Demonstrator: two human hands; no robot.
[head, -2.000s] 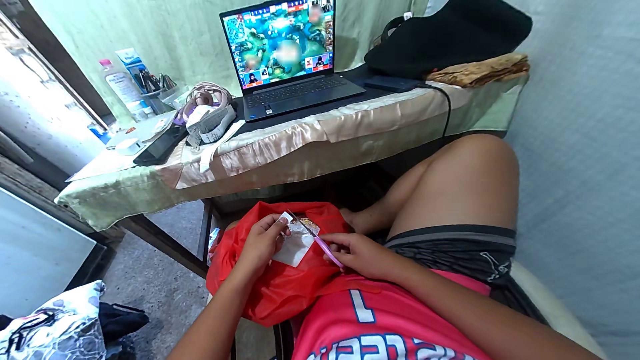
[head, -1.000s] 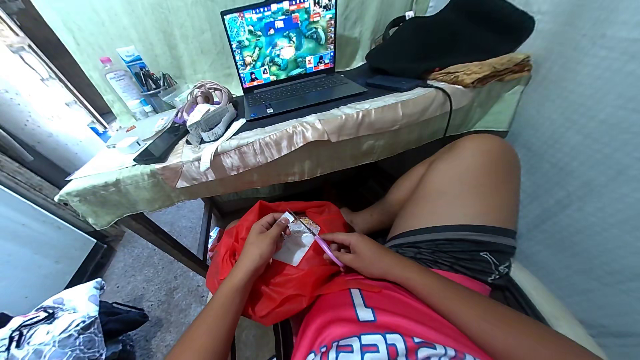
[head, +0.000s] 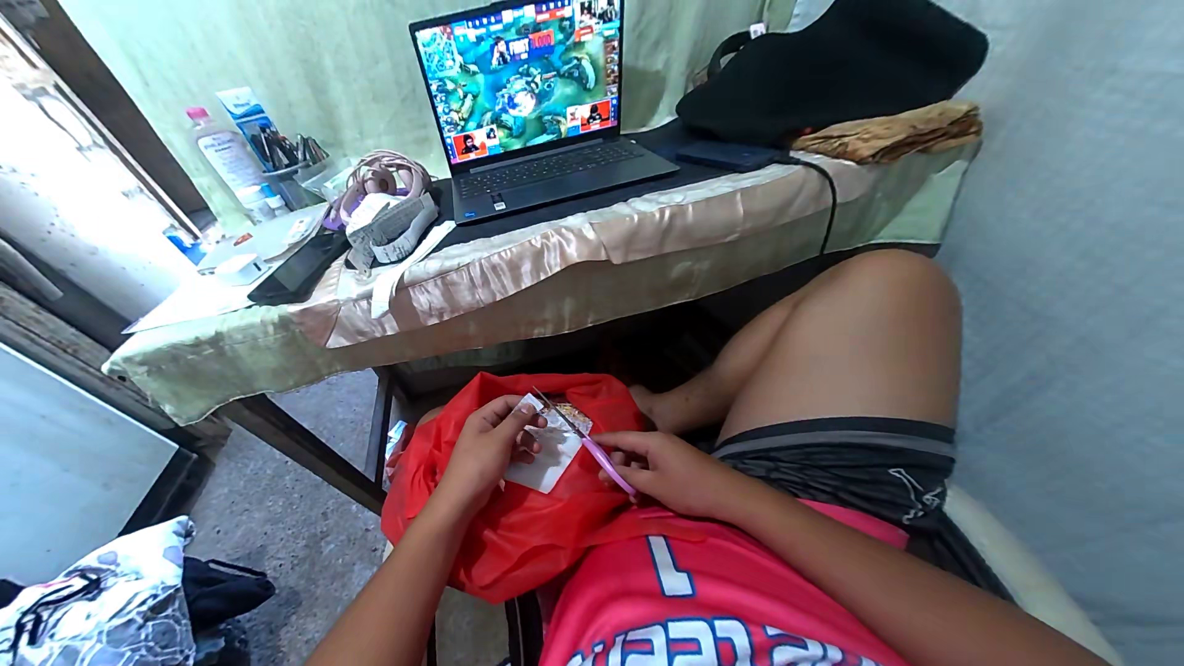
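My left hand [head: 499, 441] pinches a small white piece of paper [head: 530, 404] between thumb and fingers. In my right hand [head: 659, 467] is a pair of scissors with pink handles [head: 610, 463], its blades pointing up and left toward that paper. Whether the blades touch the paper cannot be told. Below both hands a red plastic bag [head: 518, 546] lies spread in my lap, with a larger white paper piece [head: 546, 462] and small brownish bits [head: 575, 416] on it.
A laptop [head: 564, 171] stands on the cloth-covered table [head: 518, 287] ahead. Left of it are coiled cable [head: 384, 176], a rolled grey strap [head: 393, 231], a bottle [head: 225, 153] and a pen holder [head: 294, 185]. A black bag [head: 832, 69] and brown cloth [head: 893, 132] lie at the right.
The picture on the laptop screen has changed. Both hands, the paper and the scissors look nearly the same as before.
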